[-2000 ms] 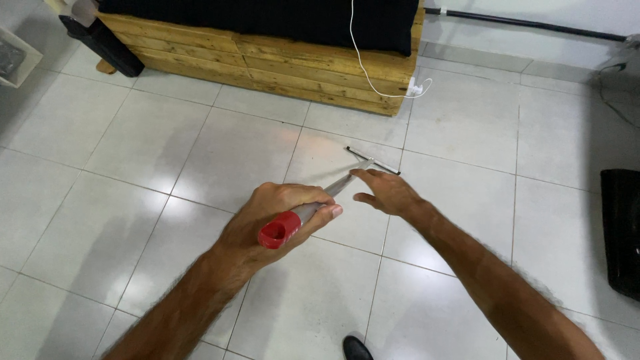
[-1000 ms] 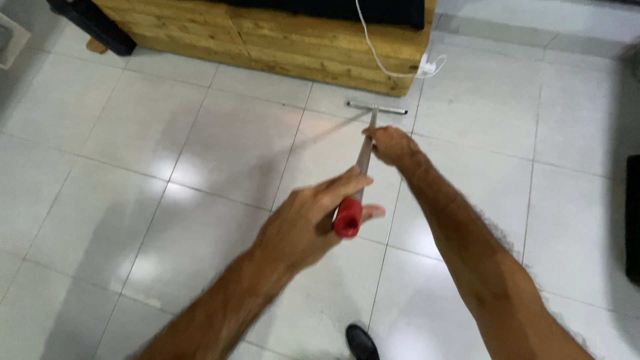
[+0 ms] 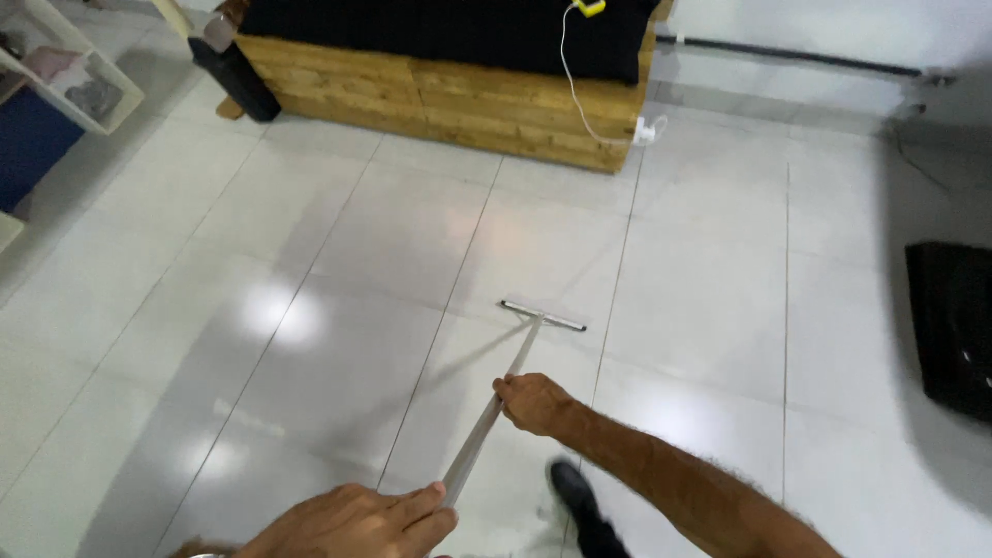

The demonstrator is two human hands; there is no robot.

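A floor squeegee with a long pale pole slants up from the bottom middle of the view. Its narrow metal head, dark at both ends, lies on the white floor tiles. Around the lower part of the pole my left hand is closed, with the pole's top end out of view. Farther down toward the head, my right hand grips the pole too.
Beyond the squeegee stands a wooden pallet bench with a black cover and a hanging white cable. A black object is at right, a white shelf unit at upper left. My black shoe is below.
The squeegee head has come away from the bench, back toward me. Both my hands, still on the pole, are lower in view. The red pole end seen earlier is out of view.
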